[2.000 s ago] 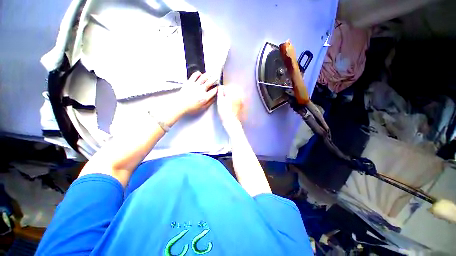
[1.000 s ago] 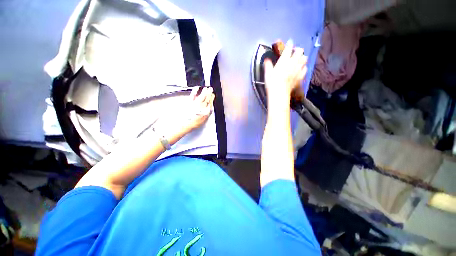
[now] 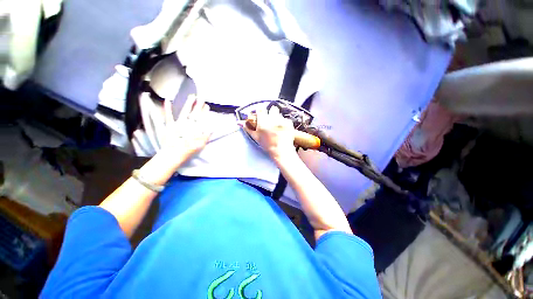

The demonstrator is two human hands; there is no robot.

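The garment piece (image 3: 234,64), white side up with black strips, lies on the pale lilac table. The iron (image 3: 304,120) rests on its right part, beside the crosswise dark seam. My right hand (image 3: 273,133) is closed around the iron's orange-brown handle (image 3: 307,140). My left hand (image 3: 188,131) lies on the white cloth left of the iron, fingers spread and pointing away from me; it grips nothing that I can see. The iron's soleplate is partly hidden by my right hand.
The wrapped hose (image 3: 362,166) runs from the iron over the table's right edge. Pink cloth (image 3: 425,137) hangs beyond that edge. Cloth heaps lie at the right. A blue crate (image 3: 22,240) stands at the lower left. A pale padded shape (image 3: 497,87) juts in at the right.
My right hand took hold of the iron and brought it left onto the garment. My left hand moved left from the black edge and spread its fingers. The view has turned.
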